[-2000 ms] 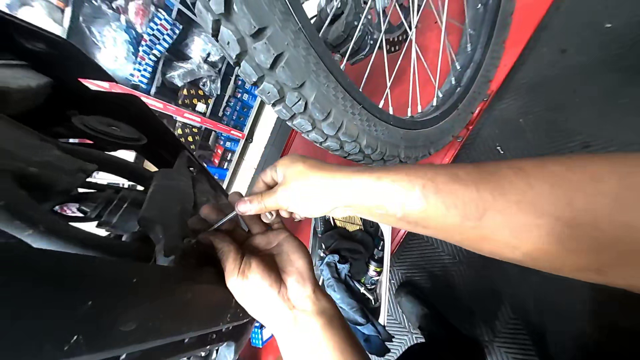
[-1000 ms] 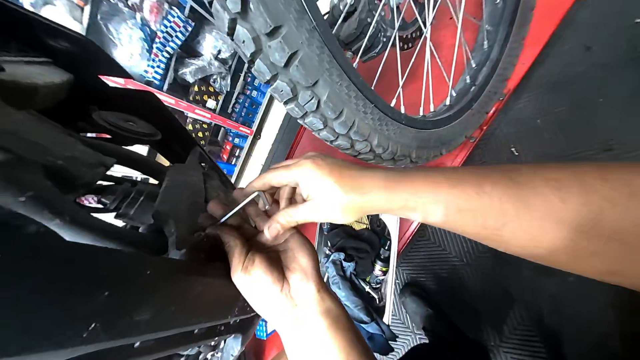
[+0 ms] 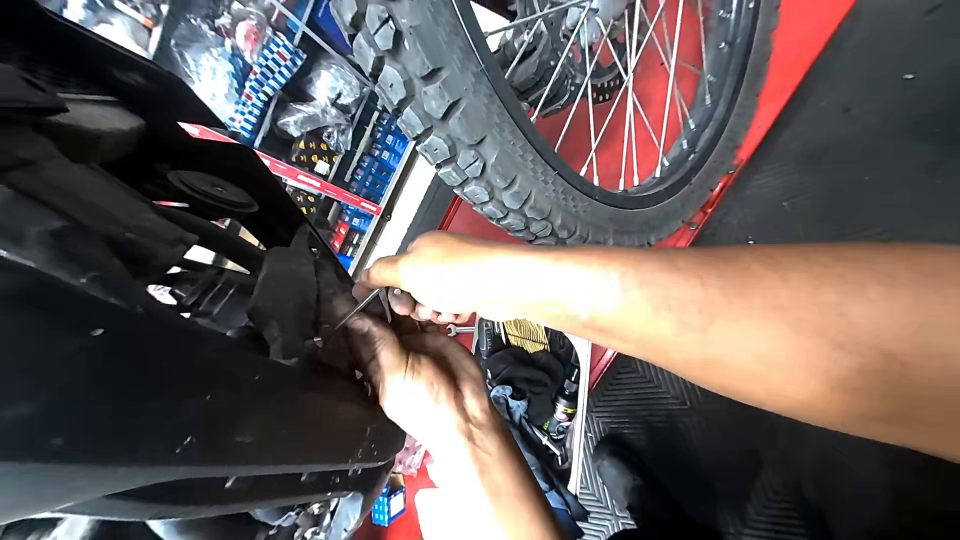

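A thin metal rod [image 3: 358,308], apparently a hex key, slants down-left between my hands toward the edge of a black motorcycle part [image 3: 289,300]. My right hand [image 3: 435,277] comes in from the right, with fingers closed around the rod's upper end. Below it is my left hand [image 3: 420,375], its thumb beside the rod and its other fingers partly hidden against the dark parts. The rod's lower tip and whatever it meets are too dark to make out. A large black body panel [image 3: 165,397] fills the lower left.
A knobby tire [image 3: 480,142] on a spoked wheel rests over a red platform [image 3: 802,60] above my hands. Shelves with a red-and-white edge strip [image 3: 315,182] hold boxes and bagged parts. A tray [image 3: 579,420] below holds cloths, a bottle [image 3: 564,401] and tools, with an open-end wrench [image 3: 459,329] close by.
My right hand's fingers were spread more loosely about the bent rod a second ago; now they are closed over its upper end. My left hand stays at the black part.
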